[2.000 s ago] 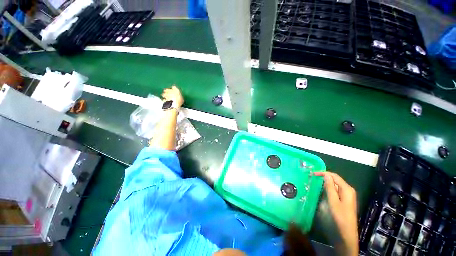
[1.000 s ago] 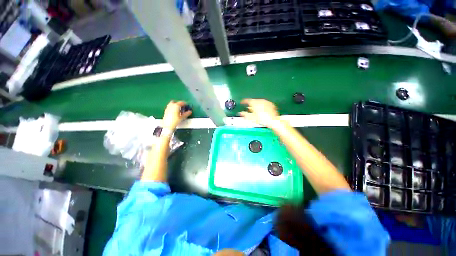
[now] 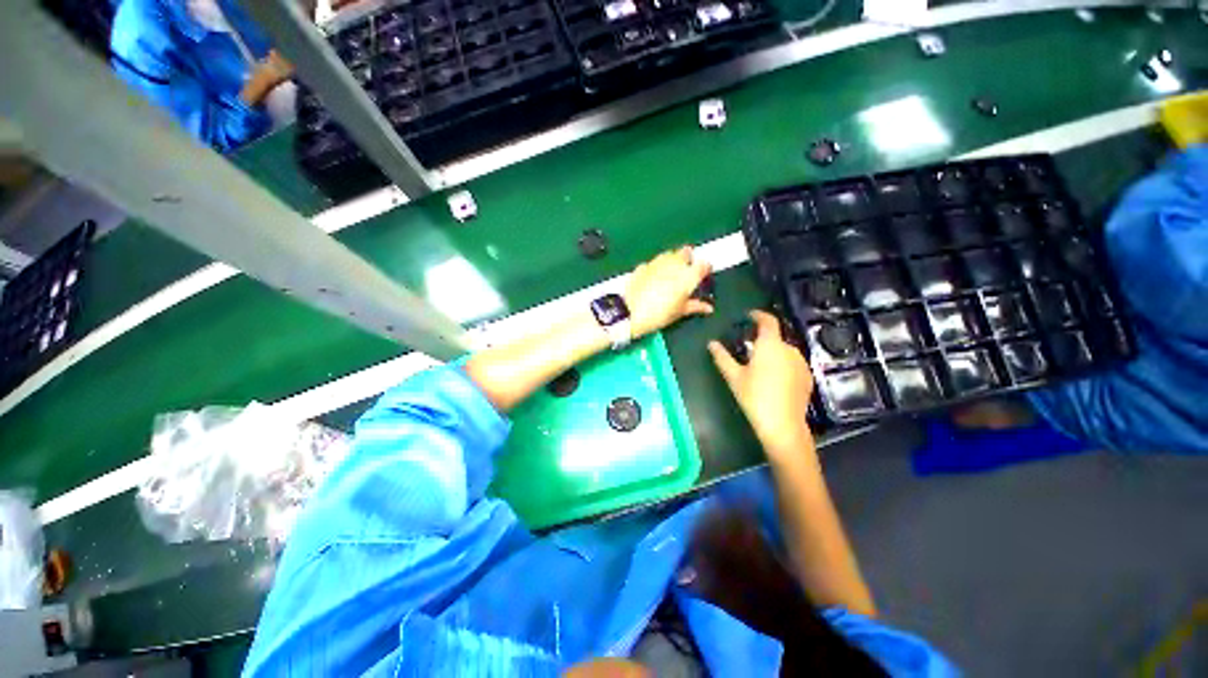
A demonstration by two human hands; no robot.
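My left hand (image 3: 666, 294), with a watch at the wrist, reaches across the green tray (image 3: 686, 450); its fingers are at a round black part (image 3: 705, 288) beside the black compartment tray (image 3: 914, 291). My right hand (image 3: 775, 382) has thumb and finger around another round black part (image 3: 743, 343), just left of that tray. The fingers partly hide both parts. Two round black parts, one (image 3: 624, 413) near the middle and one (image 3: 564, 383) by my left forearm, lie in the green tray. Round parts also sit in pockets of the compartment tray.
The green conveyor belt (image 3: 530, 272) carries round black parts (image 3: 592, 244) and pale square parts (image 3: 462, 205). A grey metal post (image 3: 252, 199) slants across the left. A clear bag (image 3: 219, 470) lies at left. People in blue smocks are at right (image 3: 1172, 291) and upper left (image 3: 166, 80).
The view has turned right. Both hands have moved from the belt edge to beside the black compartment tray. My right hand now has a round black part; my left hand has kept hold of one.
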